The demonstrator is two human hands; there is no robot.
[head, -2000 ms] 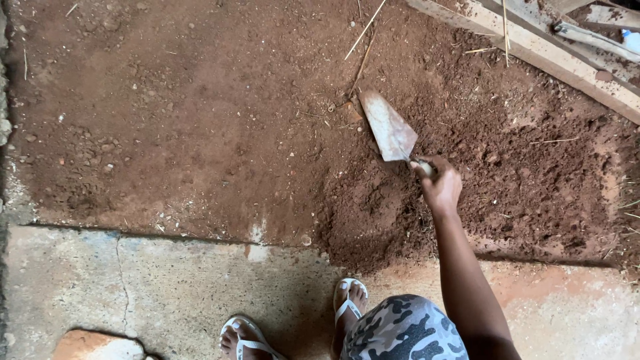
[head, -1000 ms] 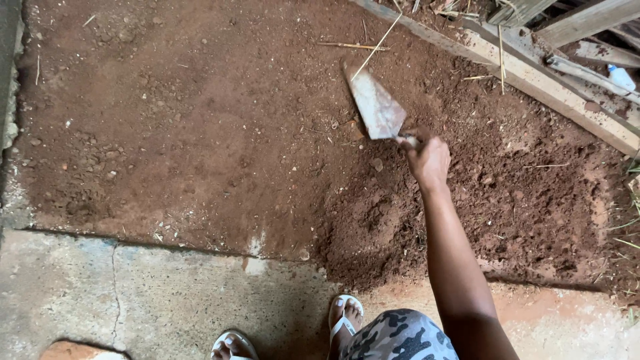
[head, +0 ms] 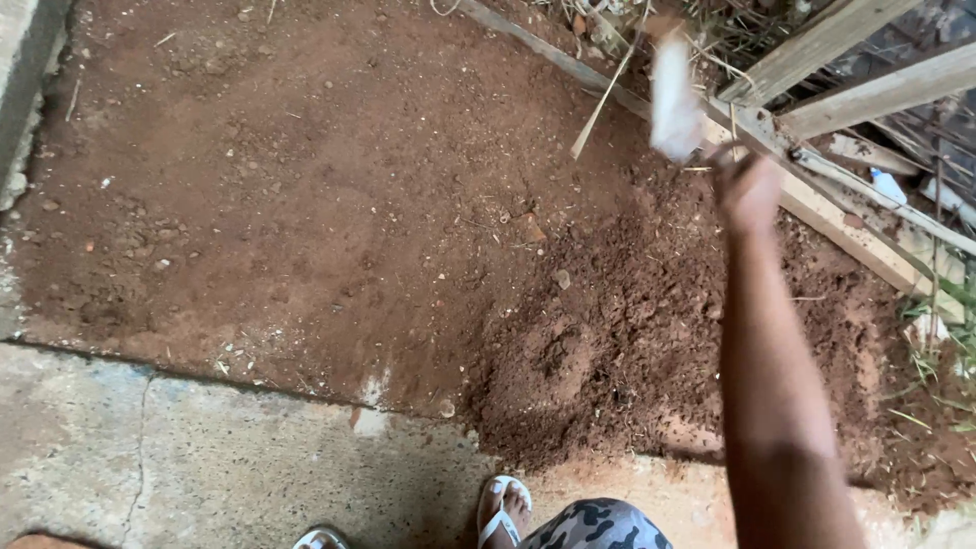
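Note:
My right hand [head: 749,191] is closed on the handle of a masonry trowel [head: 675,99], both blurred by motion. The trowel's pale metal blade points up and away, over the wooden board [head: 839,221] that edges the soil and the dry debris behind it. Beneath my forearm lies loose, crumbly red-brown soil [head: 648,305], heaped near the concrete ledge. Flatter, smoother soil [head: 305,183] spreads to the left. My left hand is out of view.
A cracked concrete slab [head: 267,457] runs along the bottom, where a foot in a white flip-flop [head: 503,507] stands. Wooden posts [head: 823,46] rise at upper right among dry stalks. A concrete edge [head: 27,84] bounds the left. Green grass [head: 926,366] grows at the right.
My right hand, holding the trowel, has moved from over the soil out to the board and the debris at upper right. The view has shifted somewhat.

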